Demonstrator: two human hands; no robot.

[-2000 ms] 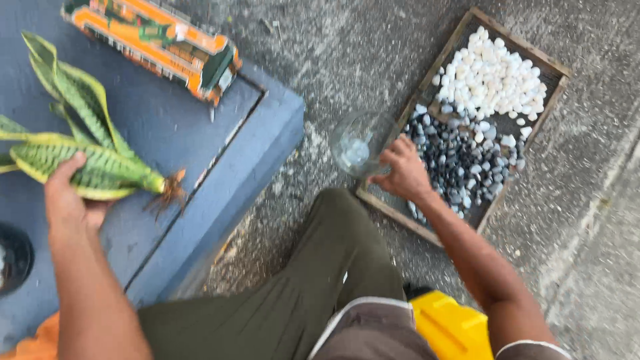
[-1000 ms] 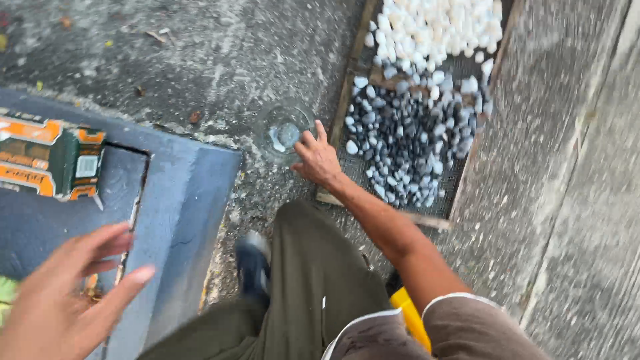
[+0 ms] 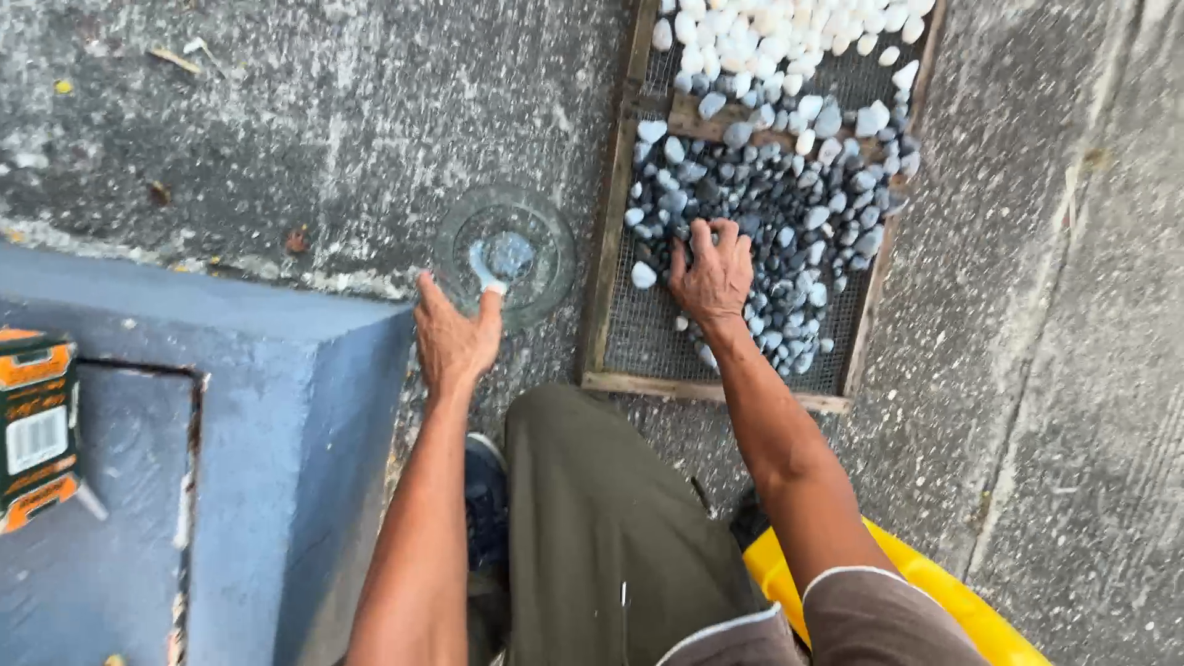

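Note:
My left hand touches the near rim of a clear glass bowl on the concrete, its thumb and fingers spread at the edge. Something pale and bluish shows in the bowl's middle. To the right, my right hand reaches down into dark grey pebbles with bent fingers; whether any pebbles are in its grasp is hidden. Those pebbles lie on the wire mesh of a wooden-framed tray. White pebbles fill the tray's far part, beyond a wooden crosspiece.
A blue painted concrete ledge runs along the left, bearing an orange and green package. A yellow object is under my right arm. My knee and shoe are close below the bowl. Rough concrete pavement surrounds the tray.
My left hand has let go of the snake plant held two seconds ago and moved right to the bowl. My right hand has left the bowl for the dark pebbles. The view has shifted right.

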